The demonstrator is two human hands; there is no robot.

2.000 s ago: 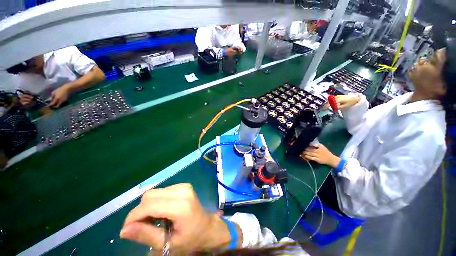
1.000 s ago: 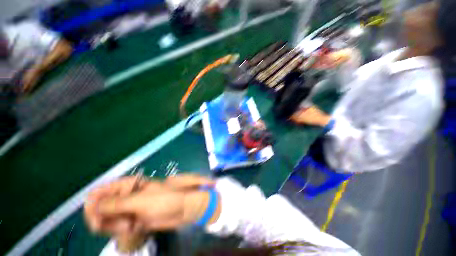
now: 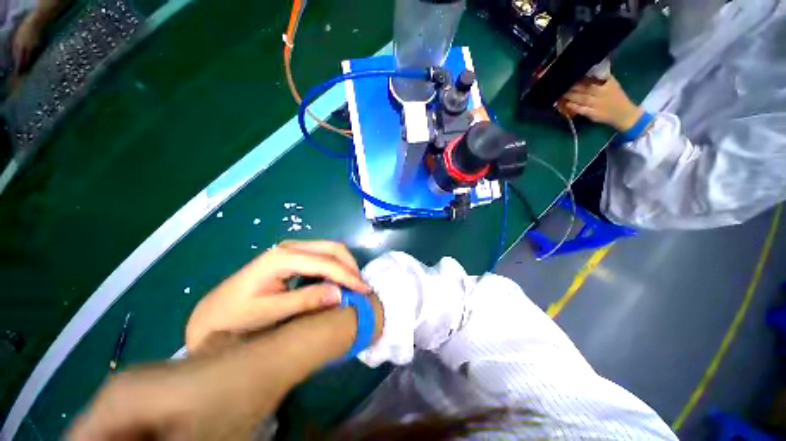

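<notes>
My left hand (image 3: pixel 246 297) reaches across to my right wrist. Its thumb and fingertips pinch the edge of the blue wrist strap (image 3: pixel 362 326), beside the white right cuff. My right hand (image 3: pixel 164 400) is nearest the camera at the lower left, blurred, with the fingers near the bottom edge; I cannot tell whether it holds anything. No small part shows in either hand. White bits (image 3: pixel 294 217) lie scattered on the green bench just beyond my hands. A dark pen-like tool (image 3: pixel 121 341) lies to the left.
A blue-plated fixture (image 3: pixel 376 172) with a grey cylinder, red-ringed black knob and hoses stands beyond my hands. A pale rail (image 3: pixel 164 245) borders the green conveyor (image 3: pixel 172 164). At right, a person's hand (image 3: pixel 603 102) touches a black device. A tray of small parts (image 3: pixel 73 73) is upper left.
The view has tilted down and the fixture appears larger. My hands, together left of the strap a second ago, have shifted; my left fingers are now at the right wrist strap.
</notes>
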